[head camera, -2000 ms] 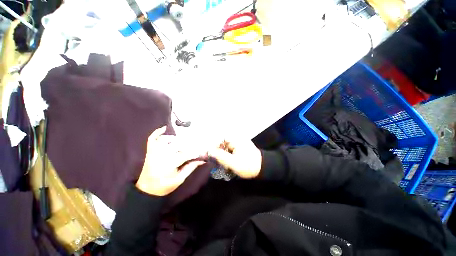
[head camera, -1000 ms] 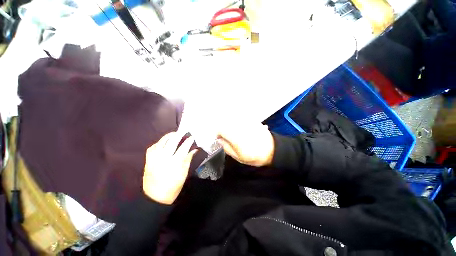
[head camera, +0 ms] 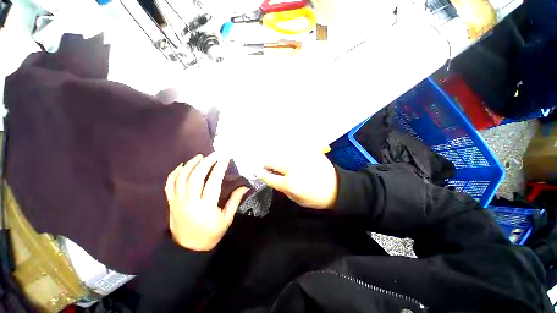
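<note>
A large dark purple-brown garment panel point(head camera: 104, 147) lies across the left of the white table, its notched corner at the upper left. My left hand point(head camera: 198, 205) rests on the panel's right edge, fingers spread on top and the thumb at a narrow folded edge point(head camera: 239, 181). My right hand point(head camera: 305, 177) is just right of it, thumb and fingers at the same edge; its fingertips are washed out by glare, so its hold is unclear. The needle and presser foot area point(head camera: 204, 44) is beyond the panel.
Scissors with red and yellow loops point(head camera: 289, 21), orange-handled snips point(head camera: 282, 45) and a small brown block point(head camera: 322, 32) lie on the table point(head camera: 366, 73). A blue crate point(head camera: 496, 177) with black cloth stands below right. Taped cardboard point(head camera: 46, 275) is at lower left.
The panel has shifted left and up in view. My hands have moved slightly apart, and my left fingers now lie spread on the cloth. The camera view has shifted too.
</note>
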